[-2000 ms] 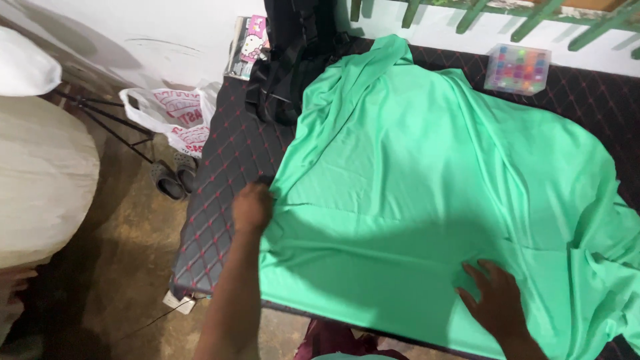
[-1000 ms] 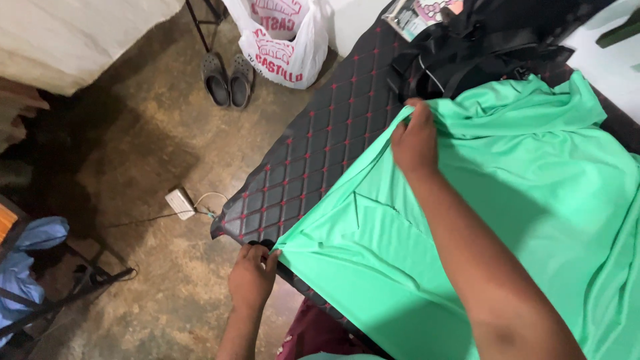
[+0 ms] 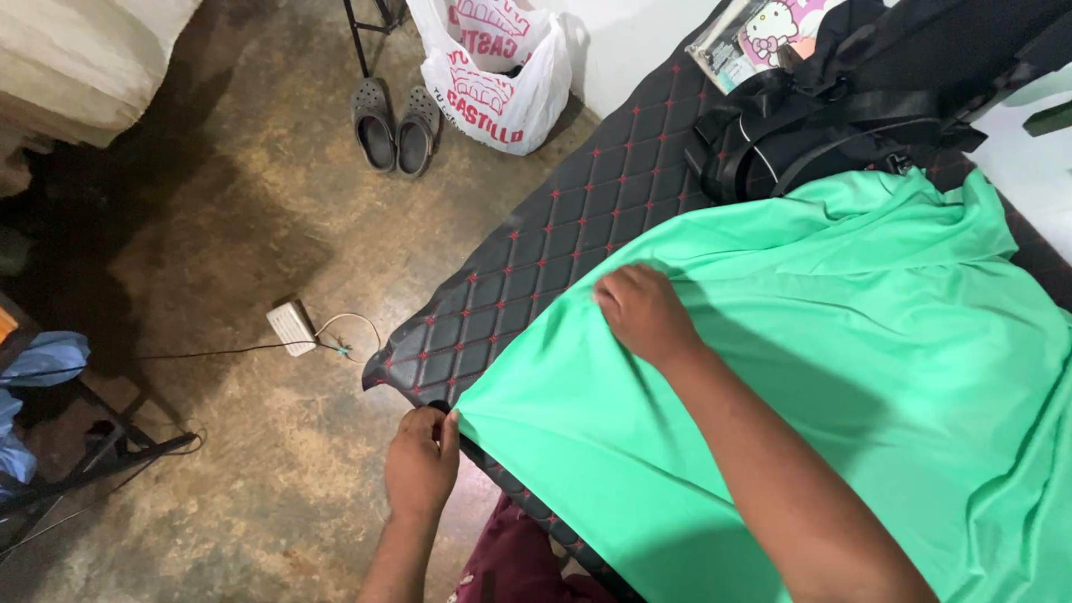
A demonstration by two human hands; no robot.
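A green cloth [image 3: 796, 368] lies spread, with folds, over a surface covered in black quilted material with red stitching [image 3: 536, 243]. My left hand [image 3: 423, 461] pinches the cloth's corner between thumb and fingers, at the near edge of the quilted cover. My right hand [image 3: 645, 311] rests on the cloth near its left side, fingers curled down against a raised fold; its fingertips are partly hidden. The far part of the cloth is bunched beside a black strapped bag [image 3: 821, 126].
Grey clogs [image 3: 395, 134] and a white plastic bag [image 3: 502, 92] stand on the concrete floor. A white power strip [image 3: 291, 327] with cords lies left of the cover's corner. A metal frame [image 3: 126, 444] with blue fabric is at the left. A picture-printed packet [image 3: 754, 42] lies by the black bag.
My left hand stays at the cloth's corner. My right hand has moved from the cloth's edge near the black bag back toward my left hand. Earlier, the view turned left.
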